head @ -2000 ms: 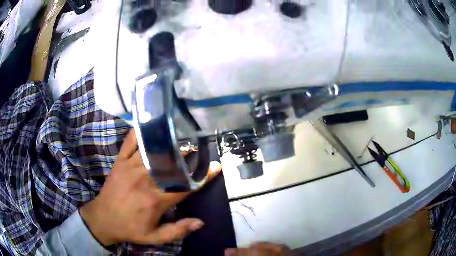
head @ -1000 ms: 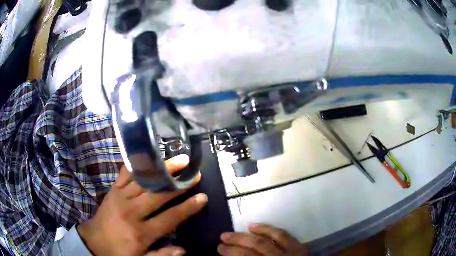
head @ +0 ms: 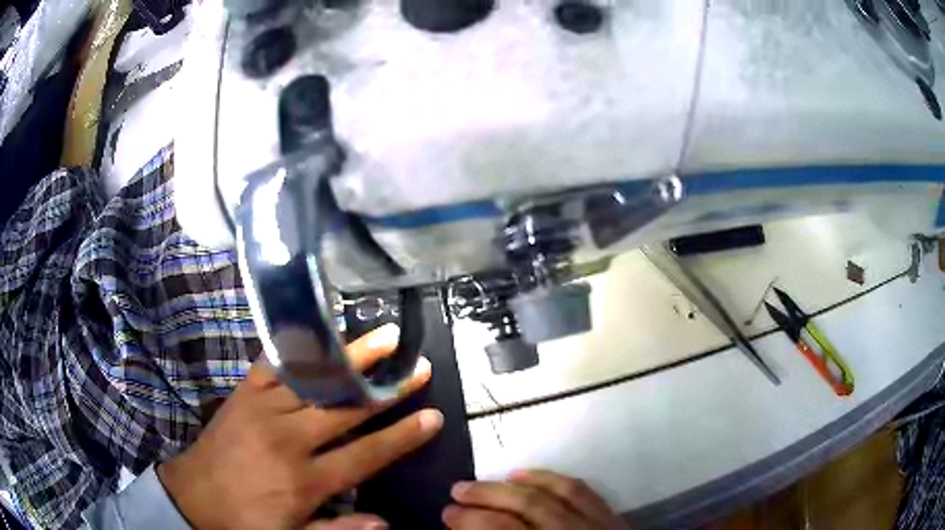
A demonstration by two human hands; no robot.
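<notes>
A black fabric piece (head: 420,455) lies flat under the sewing machine head (head: 497,114), its straight right edge running toward me. Plaid fabric (head: 124,311) is heaped to its left. My left hand (head: 301,445) lies flat with fingers spread on the black fabric, fingertips near the presser area and partly behind the curved metal guard (head: 285,280). My right hand (head: 534,502) is cut off by the bottom edge; its fingertips rest at the black fabric's right edge. Whether it pinches the fabric cannot be told. The needle is hidden.
Tweezers (head: 715,316), a black block (head: 717,240) and snips with orange and yellow-green handles (head: 813,342) lie on the white table (head: 642,414) at right. Grey tension knobs (head: 554,311) stick out below the head. A cardboard box (head: 855,481) is at lower right.
Since two seconds ago, my left fingers have drawn back toward me from the presser area. My right hand has come further into view beside the black fabric. The view has shifted slightly.
</notes>
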